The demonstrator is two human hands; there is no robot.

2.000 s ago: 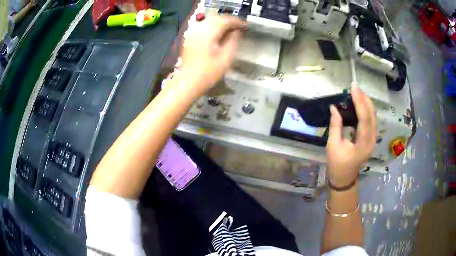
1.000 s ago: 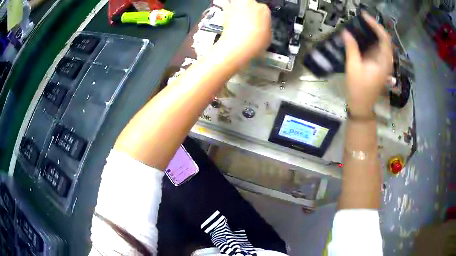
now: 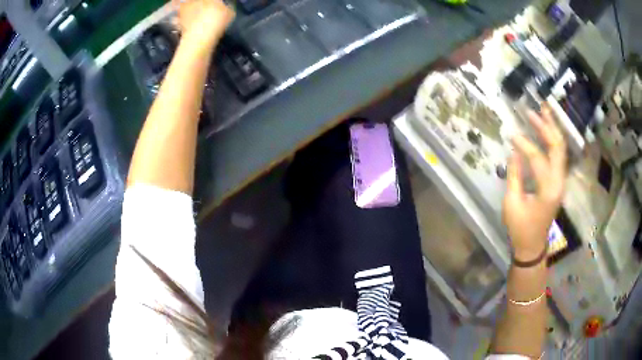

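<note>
My left hand [image 3: 204,17] is at the top left, over the near end of the clear blister tray [image 3: 338,50]. Its fingers are small and partly at the top edge; I cannot tell whether they hold anything. Black handheld units [image 3: 241,68] lie in that tray beside the hand. My right hand [image 3: 536,184] is empty with fingers spread, in front of the off-white machine [image 3: 454,130]. The left fixture [image 3: 578,90], black with pale metal parts, is just beyond its fingertips. My right hand and wrist partly cover the touchscreen panel [image 3: 557,240].
Another tray [image 3: 109,165] with several black units [image 3: 86,156] lies at the left. A pink-purple smartphone [image 3: 375,165] rests on my lap. The red emergency stop [image 3: 593,325] is at the lower right. A green tool's tip [image 3: 456,2] shows at the top.
The view has turned left. My left hand has moved from the left fixture to the tray. The black unit my right hand held is gone from it, and that hand is open.
</note>
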